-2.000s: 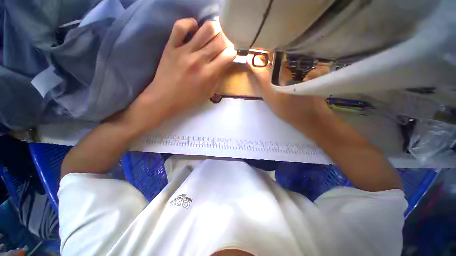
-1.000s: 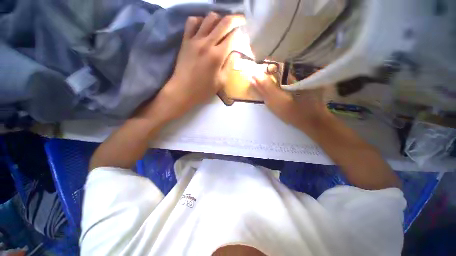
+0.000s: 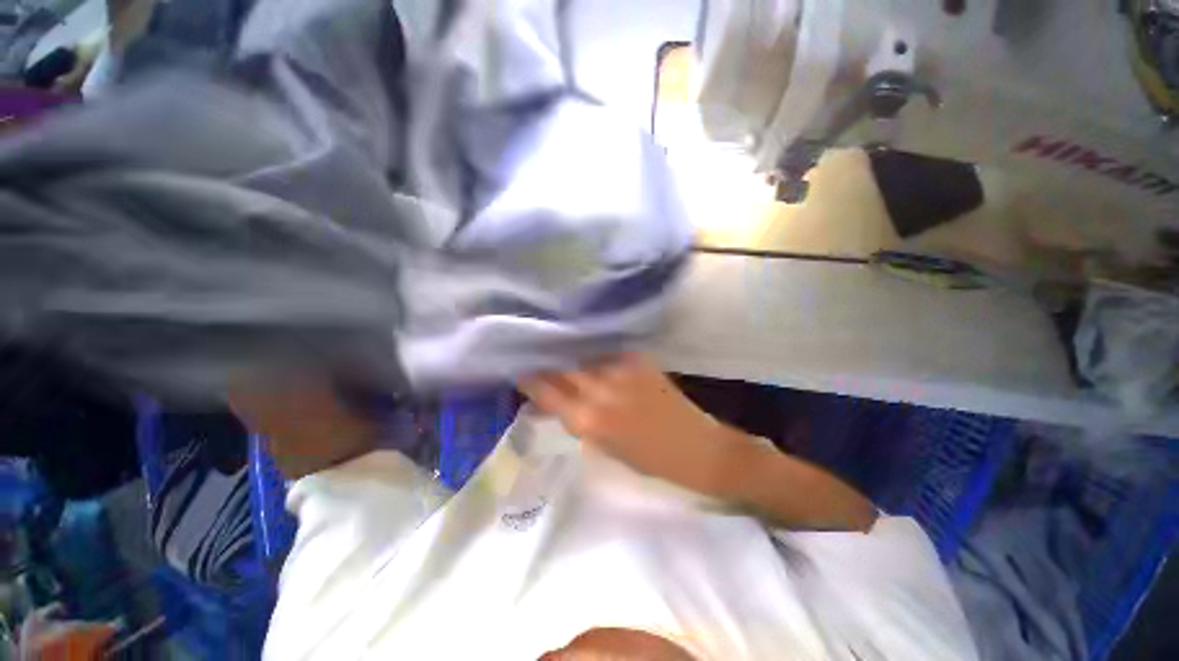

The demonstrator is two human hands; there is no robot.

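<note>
The grey-blue garment [image 3: 297, 220] is bunched and blurred across the left and middle of the view, left of the needle area, and hangs over the table's front edge. My right hand [image 3: 595, 400] is at the garment's lower edge near my chest, its fingertips against the cloth. My left hand is hidden under or behind the cloth; only the forearm shows below it. The sewing machine [image 3: 828, 78] stands at the upper right, its presser foot [image 3: 791, 185] over the lit tan bed plate [image 3: 828, 220], with no cloth beneath it.
A dark pad [image 3: 928, 191] lies on the bed right of the needle. A thin green-dark tool [image 3: 928, 267] lies near the bed's edge. A clear plastic bag [image 3: 1127, 342] is at far right. A blue basket [image 3: 950, 484] with grey cloth [image 3: 1034, 568] is below the table.
The garment has come away from the needle, towards me and over the table edge. My right hand has moved left and down from the needle area to the cloth. My left hand has gone from view.
</note>
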